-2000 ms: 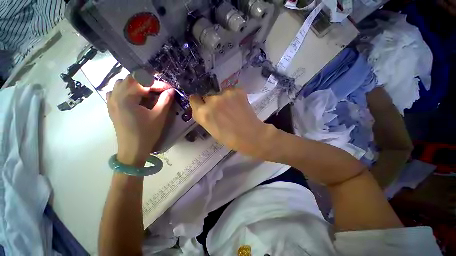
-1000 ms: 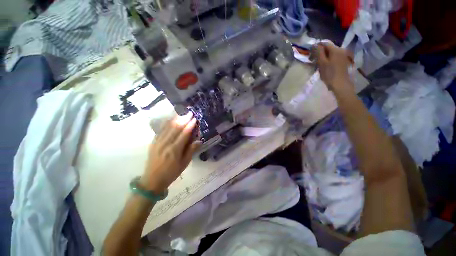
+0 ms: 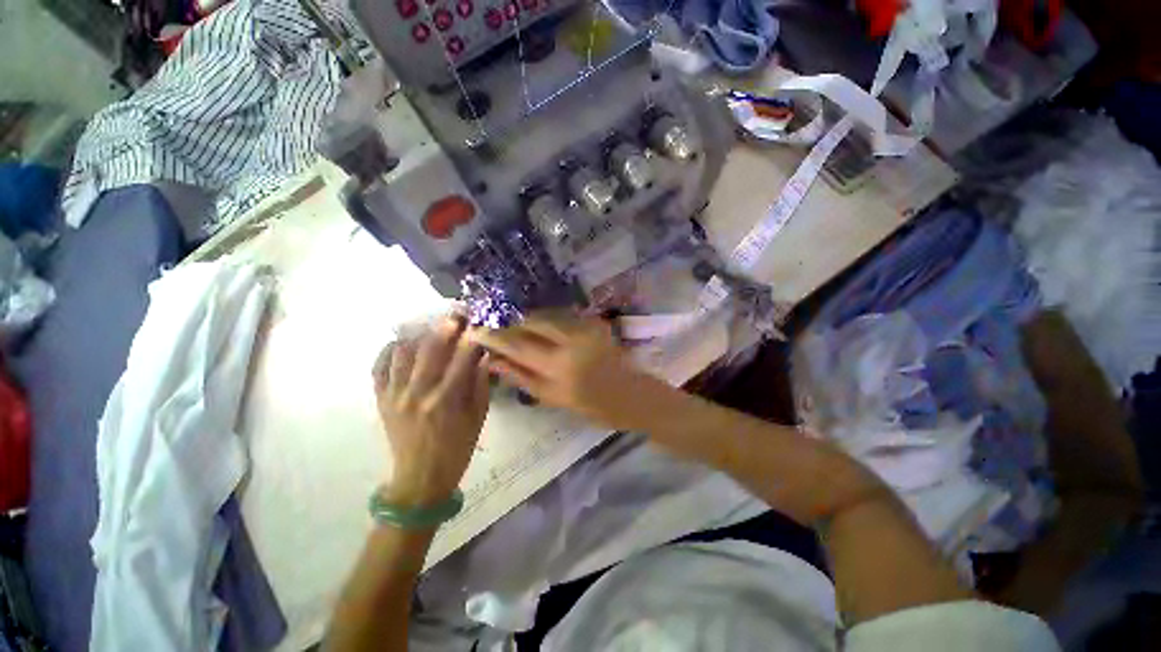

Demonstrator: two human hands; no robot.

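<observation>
The overlock machine (image 3: 509, 166), grey with a red oval badge and four knobs, stands on the cream table (image 3: 306, 510). My left hand (image 3: 433, 395), with a green bangle on the wrist, is at the left front of the needle area (image 3: 493, 299). My right hand (image 3: 567, 363) is just beside it, with its fingertips reaching my left fingers. Whether either hand pinches something is hidden by the fingers and the glare. White cloth (image 3: 598, 503) hangs below the table's front edge and lies in the lap.
White cloth (image 3: 172, 446) drapes over the left table edge. A printed white tape (image 3: 783, 210) lies right of the machine. A small orange-red item (image 3: 768, 112) lies behind it. White and blue cloth (image 3: 917, 369) is heaped at right in a brown box (image 3: 1082, 420). Striped cloth (image 3: 223, 108) lies behind.
My right hand has come back from the small items behind the tape to the needle area. My left hand stays at the needles. The dark shapes on the table left of the machine no longer show.
</observation>
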